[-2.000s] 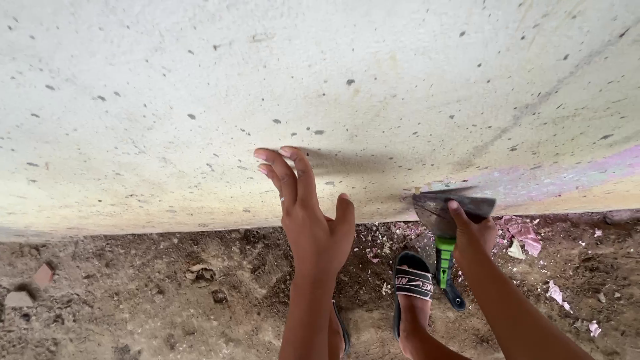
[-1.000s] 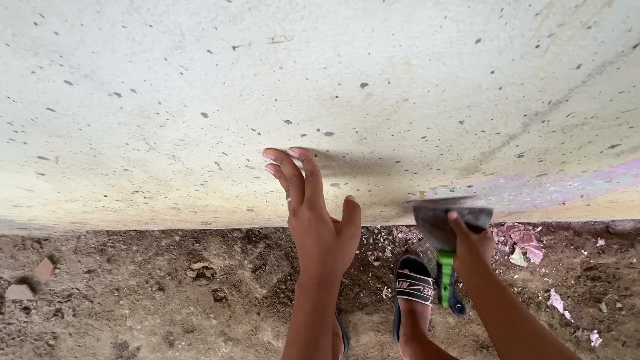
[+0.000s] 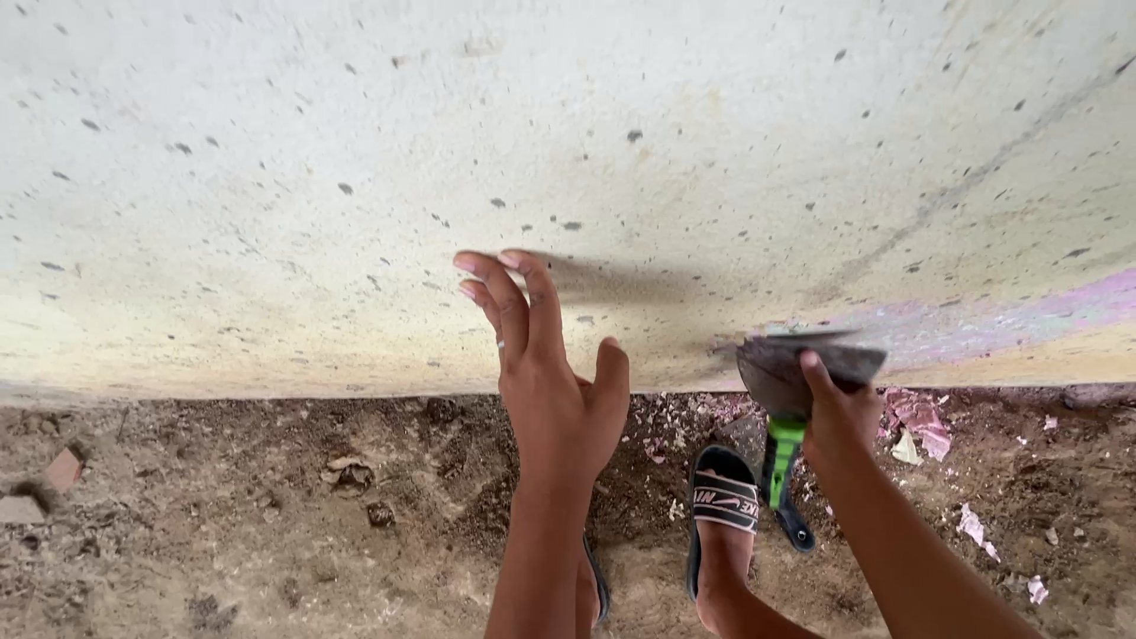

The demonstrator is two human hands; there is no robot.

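My right hand [image 3: 841, 413] grips a scraper [image 3: 808, 368] by its wide grey metal blade, thumb on the near face. The scraper's green and black handle hangs down beside my foot. One corner of the blade is at the low part of a speckled, pale painted wall [image 3: 399, 177], where a pink and lilac patch [image 3: 976, 328] runs off to the right. My left hand [image 3: 550, 382] holds nothing; its fingers are spread with the tips at the wall, and a ring shows on one finger.
Bare dirt ground [image 3: 266, 532] meets the wall's lower edge. Pink paint flakes [image 3: 919, 422] lie below the patch. My foot in a black slide sandal [image 3: 726, 501] stands near the handle, the other partly behind my left arm. Broken tile pieces [image 3: 64, 470] lie at far left.
The scraper has shifted and tilted a little in small moves along the low part of the wall, with my right hand holding it throughout. My left hand has kept about the same place on the wall.
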